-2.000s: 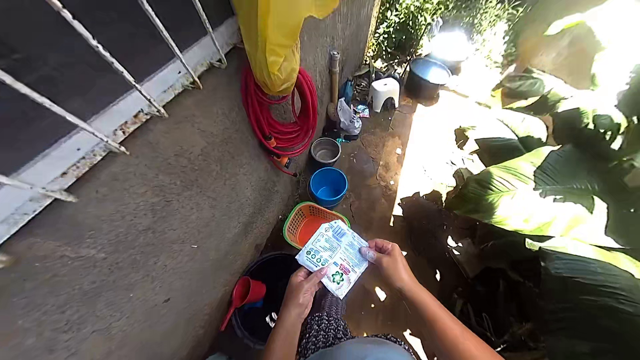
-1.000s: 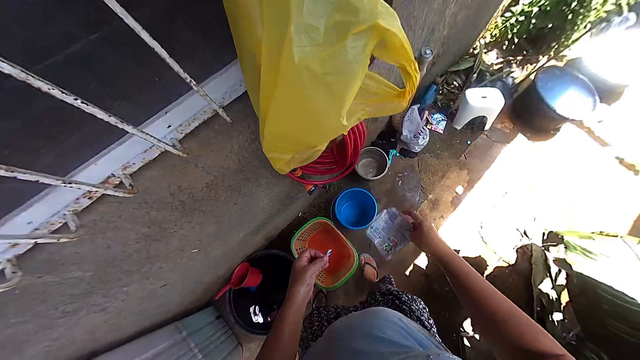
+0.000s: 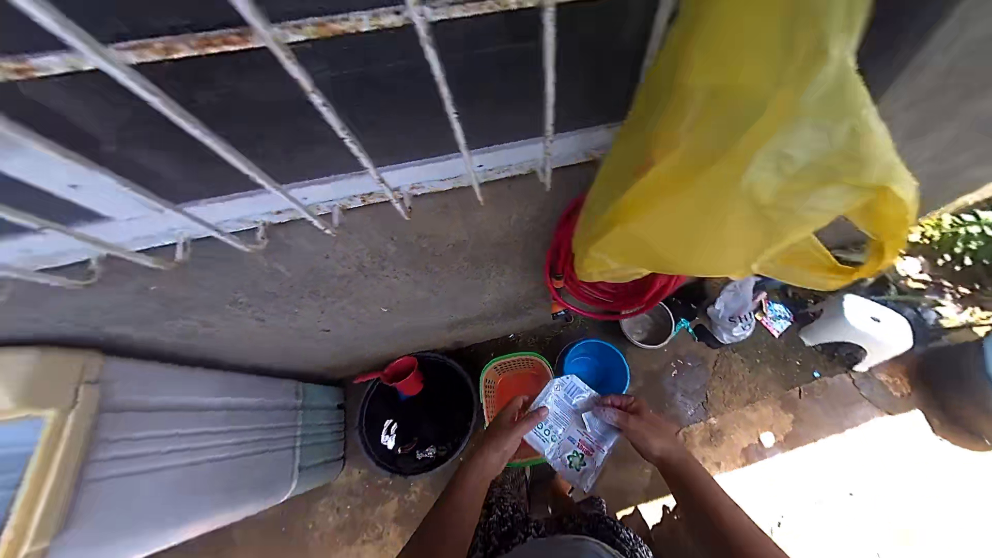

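Observation:
A printed plastic sachet [image 3: 573,434] is held between my two hands. My left hand [image 3: 508,438] pinches its left edge. My right hand [image 3: 639,426] grips its upper right part, where a small pale piece shows by the fingertips. Beneath the sachet lies an orange basket with a green rim [image 3: 518,358], partly covered by it. A blue plastic basin [image 3: 597,366] stands just above my right hand. Left of the basket is a black tub [image 3: 457,403] of dark liquid, with a red dipper [image 3: 403,376] at its upper edge.
A yellow plastic bag [image 3: 744,155] hangs at the upper right over a coiled red hose [image 3: 612,298]. A grey bowl [image 3: 649,327], a white plastic bag [image 3: 732,311] and a white stool [image 3: 860,329] stand along the wall. Rusty window bars [image 3: 446,93] jut out above.
A second ago my hands were apart, the right one with the sachet; now both are on it, above the basket. The view has swung left.

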